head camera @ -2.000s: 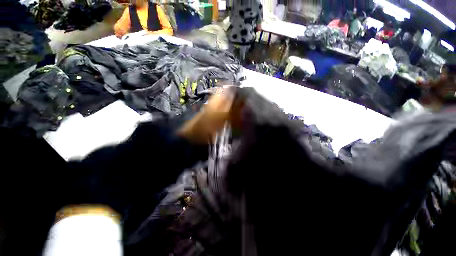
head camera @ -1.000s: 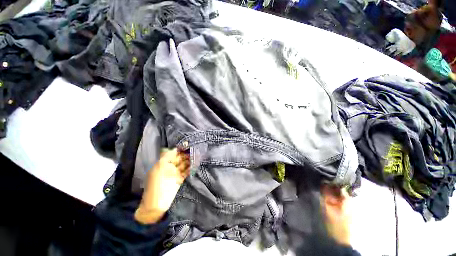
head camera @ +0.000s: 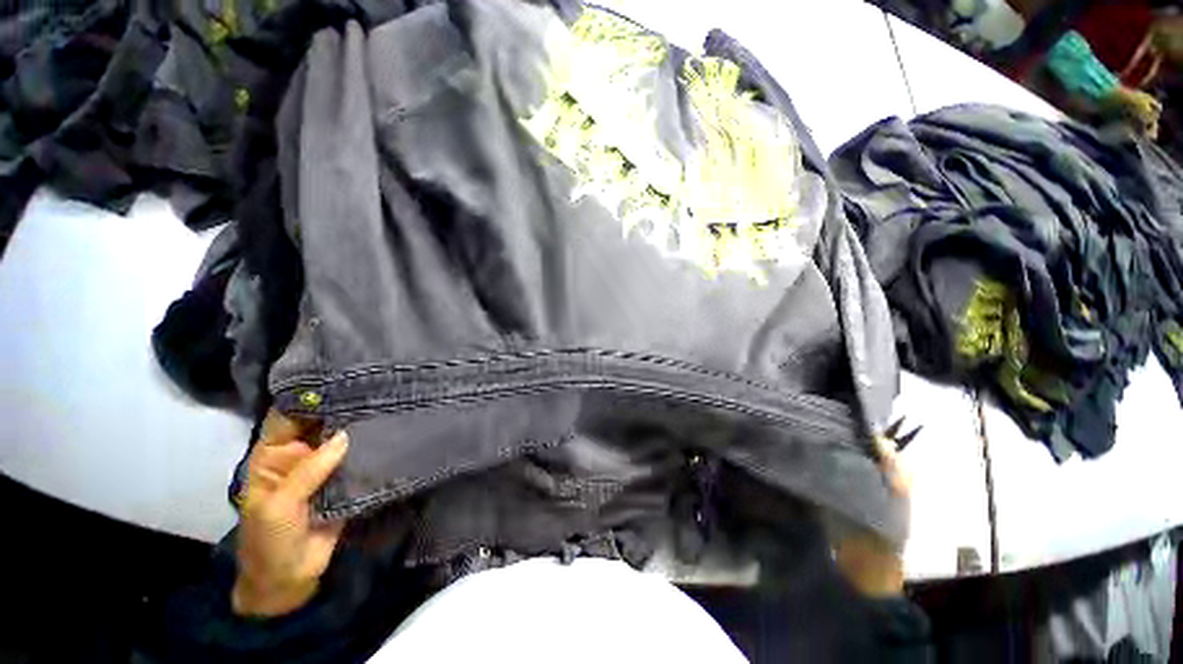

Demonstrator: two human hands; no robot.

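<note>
A dark grey denim jacket (head camera: 506, 298) lies spread before me, with large yellow-green embroidery (head camera: 675, 143) on its upper right part. Its stitched waistband (head camera: 584, 372) runs across between my hands. My left hand (head camera: 286, 506) pinches the band's left end, just below a brass-yellow button (head camera: 309, 398). My right hand (head camera: 878, 519) is at the band's right end, its fingers mostly hidden by the cloth. Short dark points, likely of thread snips (head camera: 900, 435), stick out above my right hand.
More dark jackets are heaped on the white table (head camera: 91, 376) at the upper left (head camera: 104, 104). Another jacket pile (head camera: 1025, 247) with yellow embroidery lies at right. Part of a person and a green thing (head camera: 1079, 65) show at the upper right. Pale grey cloth hangs below the table edge at lower right.
The jacket's waistband is now stretched flatter between my hands, and the large embroidery has come into view. My left hand appears lower and further left. The snips' points now show.
</note>
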